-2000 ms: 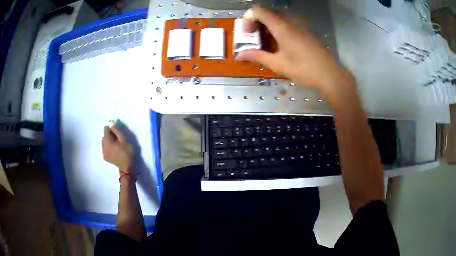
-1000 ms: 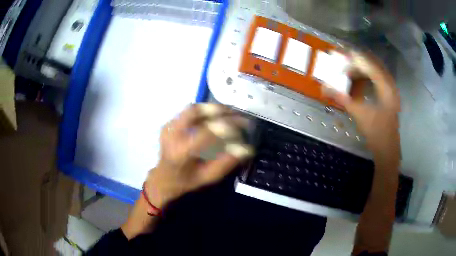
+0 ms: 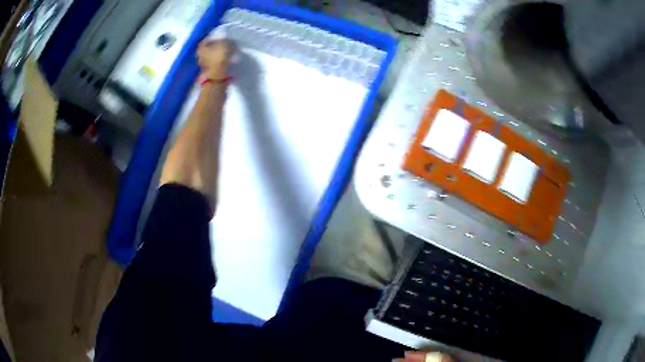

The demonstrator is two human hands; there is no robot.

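My left hand is at the far left corner of the blue tray, beside the rows of white housings. It is small and blurred; a pale spot shows at its fingertips, and I cannot tell whether it holds a housing. Three white housings sit in the pockets of the orange fixture, with no hand on them. My right hand is cut off by the bottom edge, below the keyboard; only some fingers show, one with a pale covering.
The fixture lies on the perforated metal plate. A clear round hood is beyond it. The black keyboard is in front at the right. A white machine and brown cardboard are left of the tray.
The view has turned left. My left hand has moved forward to the tray's far corner. My right hand has left the third housing and dropped to the bottom edge.
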